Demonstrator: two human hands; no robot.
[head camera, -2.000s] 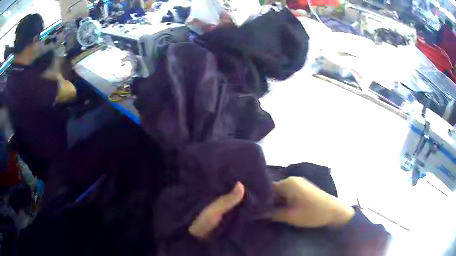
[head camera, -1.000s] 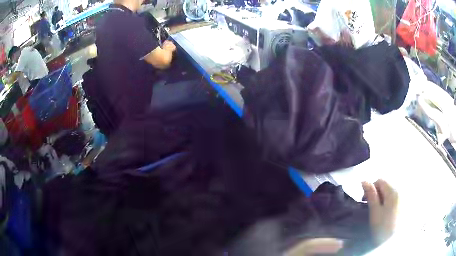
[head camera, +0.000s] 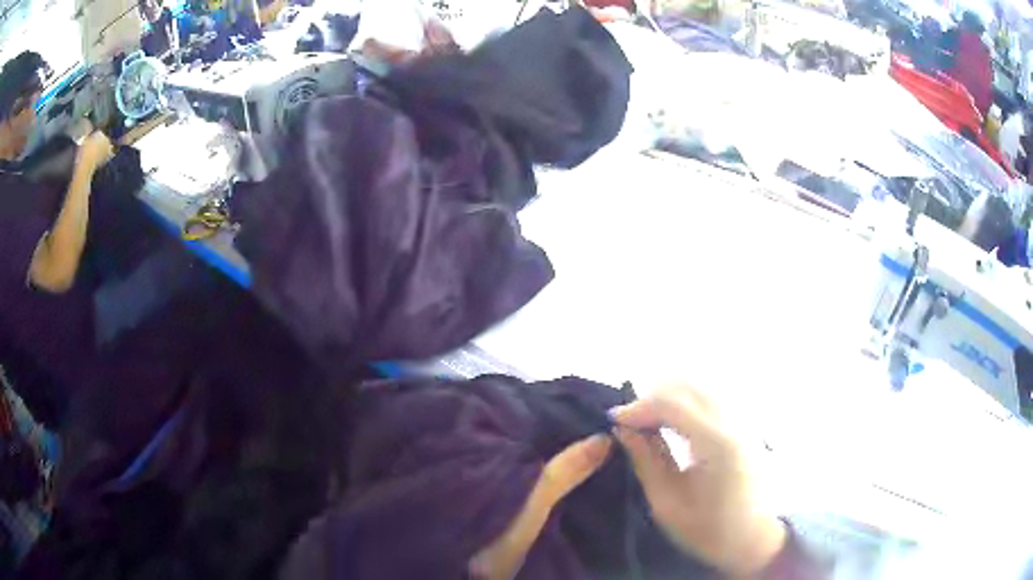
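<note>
A dark purple-black garment (head camera: 430, 453) lies over the front table edge and the wearer's lap. My left hand (head camera: 549, 499) holds its cloth from below, thumb near the edge. My right hand (head camera: 697, 482) pinches the garment edge between thumb and forefinger, its fingertips close to my left thumb. What lies between the fingertips is too small to tell. Another dark, shiny garment bundle (head camera: 374, 227) lies further back on the table. The white sewing machine (head camera: 963, 329) with a blue stripe stands at the right, away from both hands.
A person (head camera: 45, 249) in dark clothing is at the left, one arm raised. Another machine (head camera: 283, 96) stands behind the bundle. Yellow-handled scissors or a similar tool (head camera: 206, 222) lie near the blue table edge (head camera: 221, 263). Clear plastic (head camera: 946, 159) and red cloth (head camera: 946, 96) are at the back right.
The view has swung back to the right, bringing the sewing machine into sight. My hands, apart a second ago, are now together at the garment edge. The other person's arm is raised.
</note>
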